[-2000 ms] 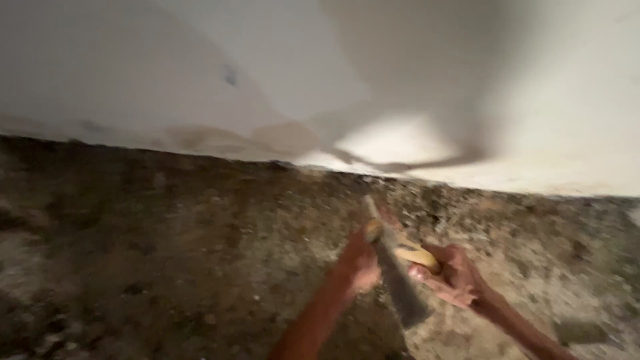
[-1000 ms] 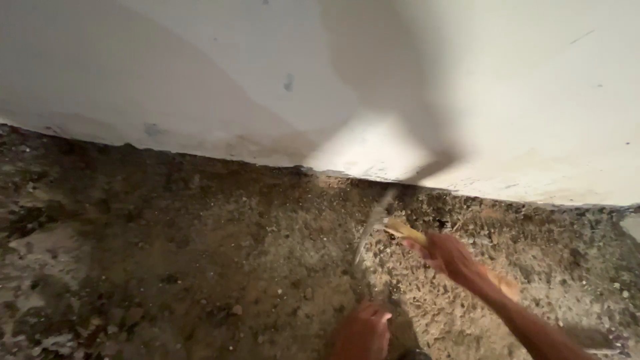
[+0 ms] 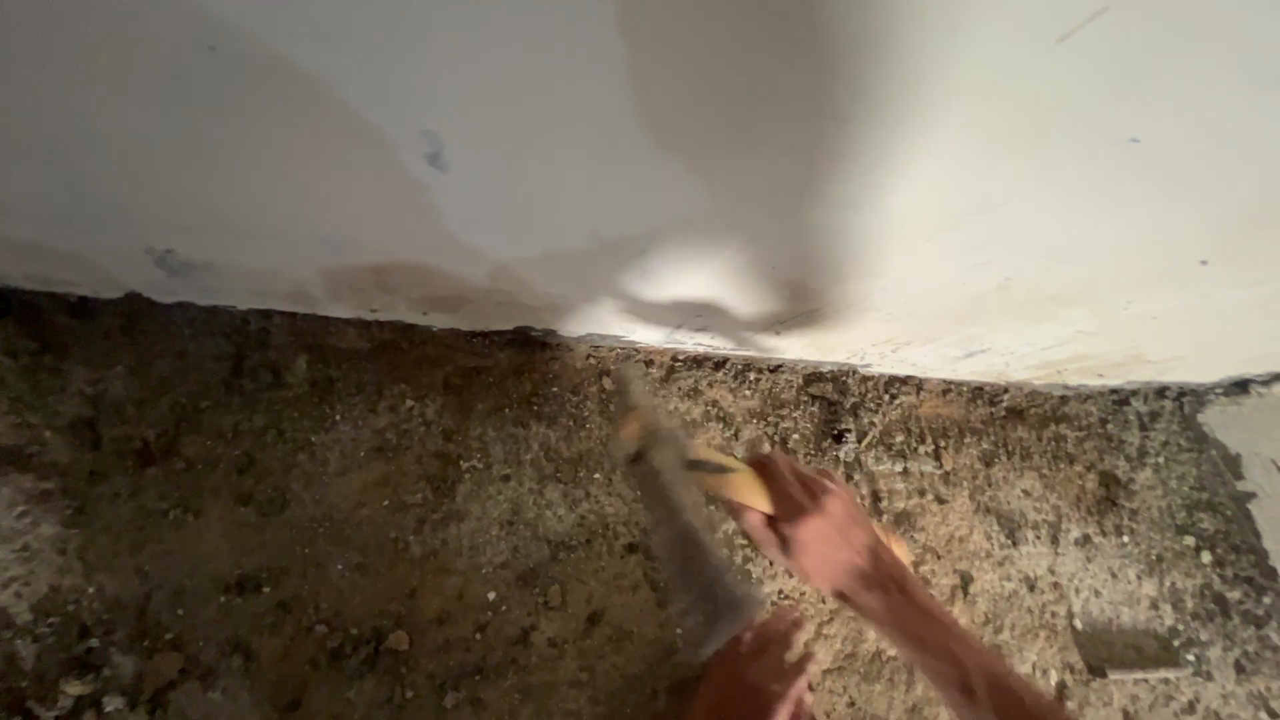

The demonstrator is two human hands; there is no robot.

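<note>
My right hand (image 3: 810, 515) is closed around the pale wooden handle (image 3: 735, 480) of a hand tool, seemingly a mattock or adze hammer. Its long grey metal head (image 3: 685, 540), blurred, slants from the top of the rough strip down toward the bottom of the view. One narrow end lies just under the lower edge of the painted wall (image 3: 960, 250). Low in the view, my left hand (image 3: 755, 670) is close to the broad end of the head; its fingers are largely hidden, and whether it touches the tool is unclear.
A rough brown surface of earth or crumbled masonry (image 3: 400, 520) with small stones runs below the pale wall. At the right edge is a smoother grey patch (image 3: 1255, 450). A small flat-edged piece (image 3: 1130, 650) lies at lower right. Shadows fall across the wall.
The tool head has shifted and tilted between frames, with my right hand staying on its handle. My left hand was higher, near the tool head, two seconds ago and is now lower.
</note>
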